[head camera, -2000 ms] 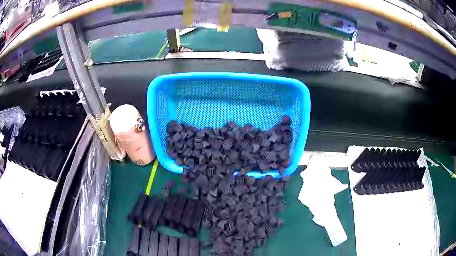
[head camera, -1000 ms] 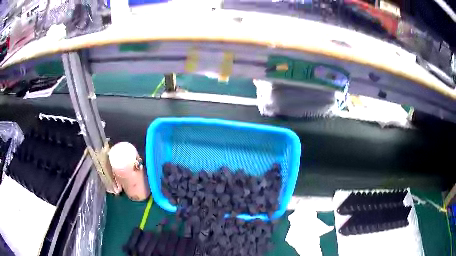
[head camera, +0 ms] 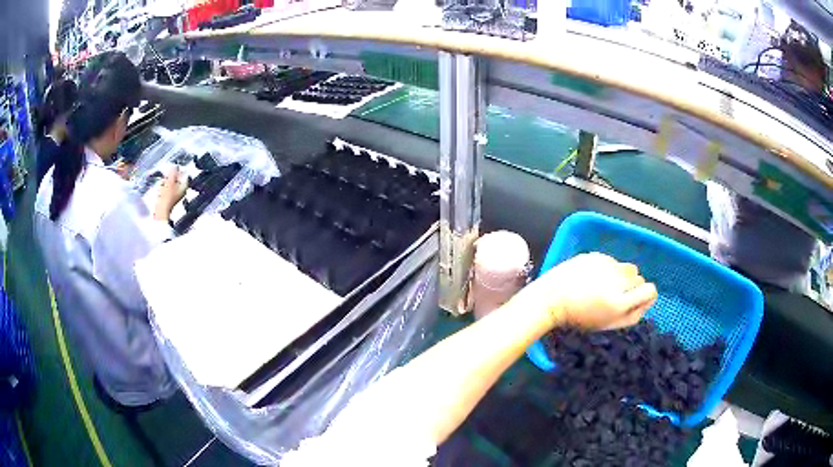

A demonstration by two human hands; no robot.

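My left hand (head camera: 598,292) reaches in from the bottom over the front left of the light-blue mesh basket (head camera: 744,315). Its fingers are curled, and whether they hold anything is hidden. Small black end caps (head camera: 639,365) lie in the tipped basket and spill out in a heap below the hand. Dark, blurred black housings (head camera: 516,424) lie left of the heap, partly behind my forearm. My right hand is not in view.
A metal post (head camera: 459,173) and pink cup (head camera: 500,274) stand left of the basket. A film-wrapped tray stack (head camera: 237,301) holds black housings in rows. A co-worker (head camera: 105,237) sits at far left. White cloth (head camera: 720,445) lies lower right.
The view has swung left, so the basket now sits at the right and the co-worker and whole left stack show. My left hand and forearm have come into view over the basket.
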